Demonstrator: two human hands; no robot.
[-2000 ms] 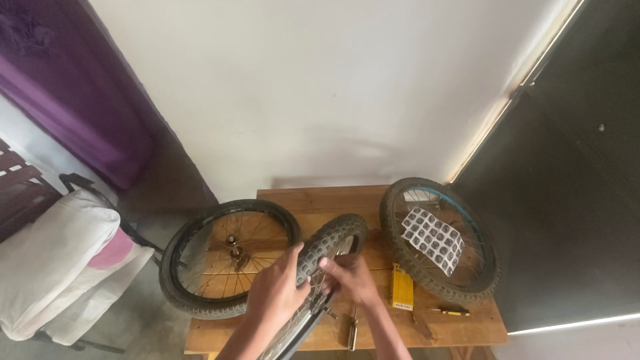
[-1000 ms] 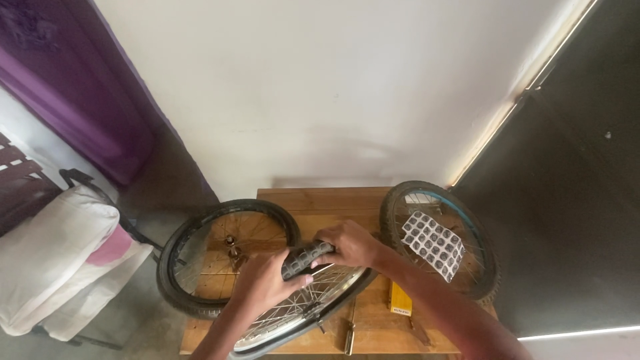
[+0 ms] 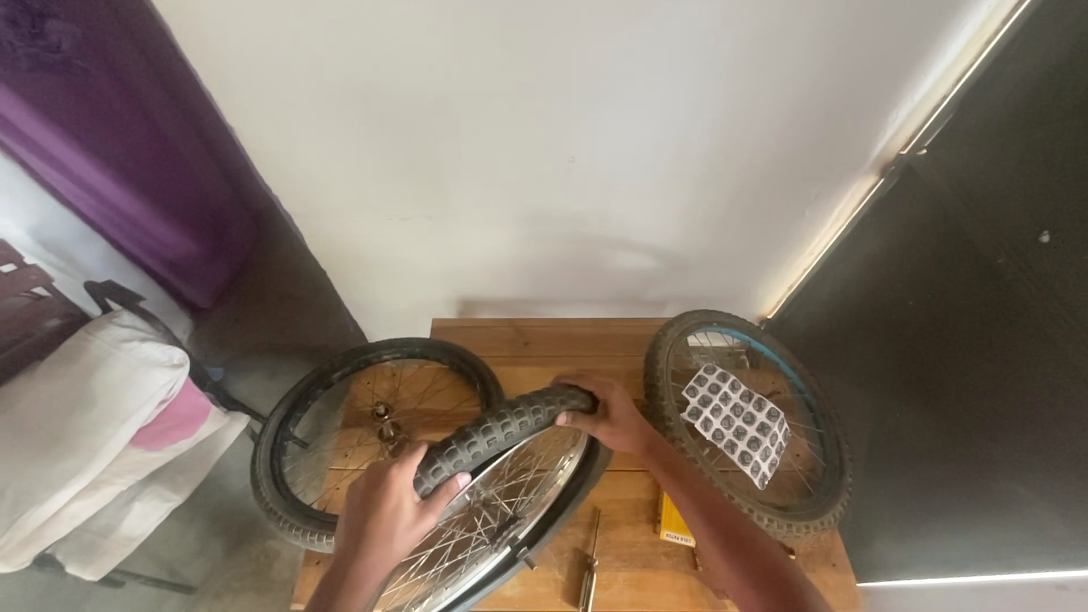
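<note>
My left hand [image 3: 395,506] grips the near left part of a knobby bicycle tire [image 3: 501,429], thumb at its inner edge. Farther along the same tire, my right hand [image 3: 605,412] is closed around it. Between the hands the tire stands partly off the silver spoked rim [image 3: 557,476], with a gap showing. The wheel is tilted over the wooden table, and a black tube with a valve [image 3: 525,557] runs along its lower side. A second wheel with a black rim [image 3: 293,382] lies to the left. A third, blue-rimmed wheel [image 3: 837,463] lies to the right.
A sheet of round patches [image 3: 739,421] lies on the right wheel. A yellow box [image 3: 676,523] is partly behind my right forearm. A thin metal tool [image 3: 589,569] lies near the table's front. A wall stands behind the wooden table [image 3: 552,340]; a cushioned chair [image 3: 93,433] is at left.
The held wheel has turned from a steep tilt to a flatter one. My hands, close together on the tire before, are now farther apart along it.
</note>
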